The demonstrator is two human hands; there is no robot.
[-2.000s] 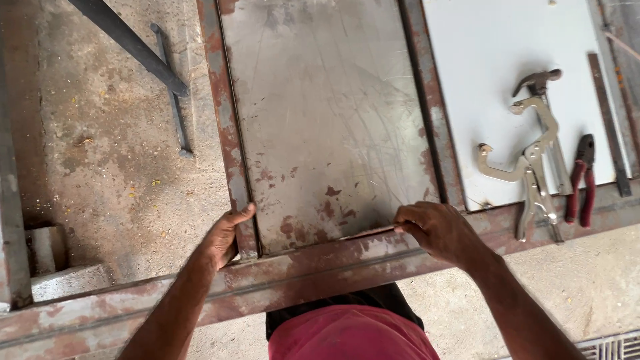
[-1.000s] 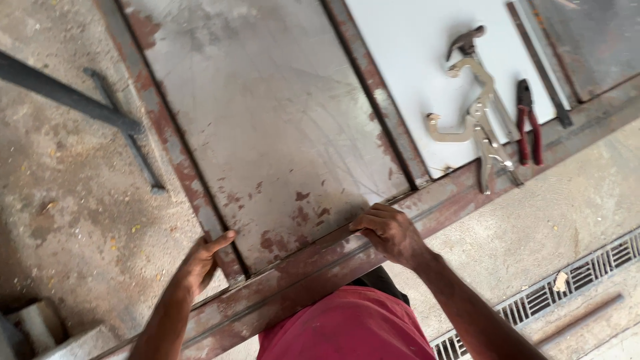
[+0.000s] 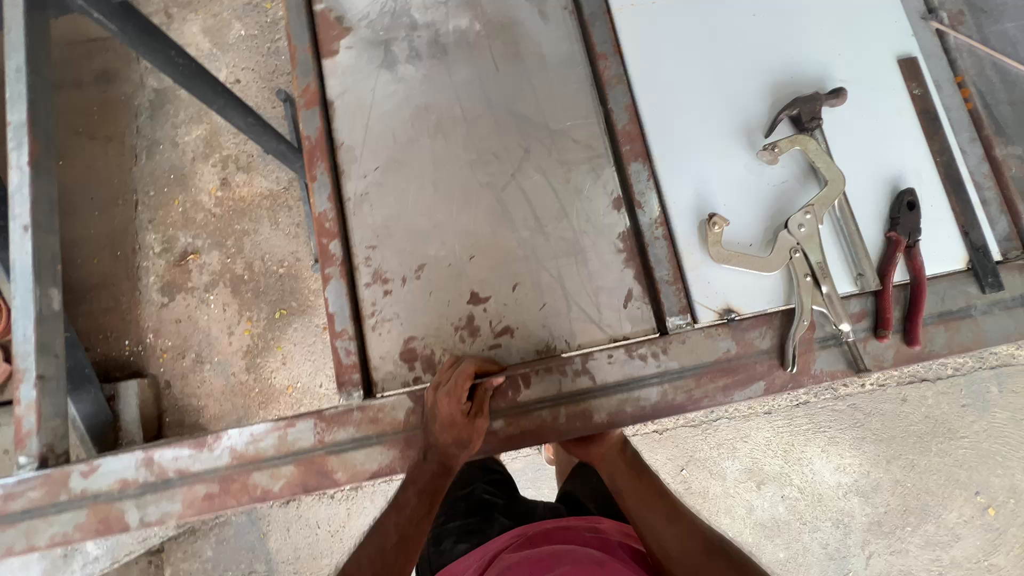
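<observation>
A grey sheet-metal panel (image 3: 480, 184) with reddish-brown patches lies between two upright bars of a steel frame (image 3: 632, 376). At the panel's lower edge, my left hand (image 3: 464, 408) rests on the frame's long bottom bar, fingers curled at the seam; whether they pinch anything is hidden. To the right of it, my right hand (image 3: 594, 446) reaches beneath the same bar, and its fingers are out of sight. A thin bright gap shows along the panel's lower right edge.
On the white panel (image 3: 720, 96) at right lie a claw hammer (image 3: 832, 184), a locking C-clamp (image 3: 808, 232), pliers with red handles (image 3: 904, 272) and a flat metal strip (image 3: 948, 168). Several handles overhang the bottom bar. A dark diagonal bar (image 3: 192, 80) crosses at left above the concrete floor.
My left hand has moved from the panel's lower left corner rightward along its lower edge. My right hand has left that edge and gone under the bottom bar.
</observation>
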